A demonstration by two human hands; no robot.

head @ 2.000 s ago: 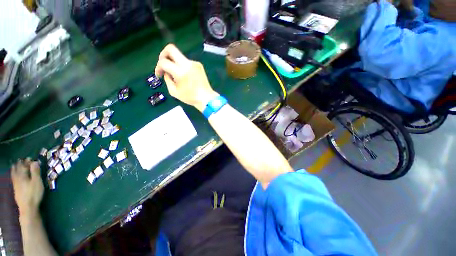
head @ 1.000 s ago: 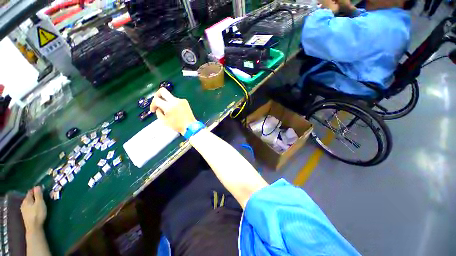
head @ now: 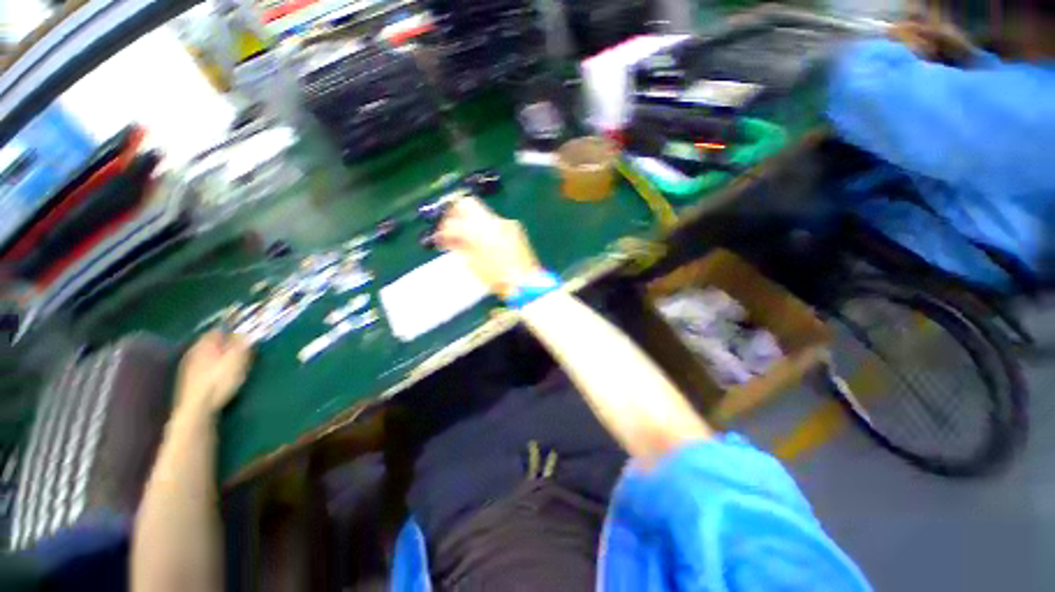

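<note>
The picture is blurred. My right hand (head: 492, 245), with a blue wristband, is over the green bench beside small dark watch housings (head: 482, 183). Its fingertips are at one housing; I cannot tell whether they grip it. A white work pad (head: 434, 296) lies just below that hand. My left hand (head: 213, 368) is at the left end of a loose pile of silver-white battery cells (head: 303, 291). Its fingers are too blurred to tell whether they hold anything.
A tray with pale rows (head: 72, 434) is at the lower left. A yellow-brown round tub (head: 587, 170) and a green tray (head: 758, 141) are at the back right. A cardboard box (head: 758, 400) is on the floor. A person in blue (head: 943, 150) sits in a wheelchair at the right.
The view has swung, so the bench things appear further right. My right hand has come from above the housings down towards the pad. The trays at the left show more.
</note>
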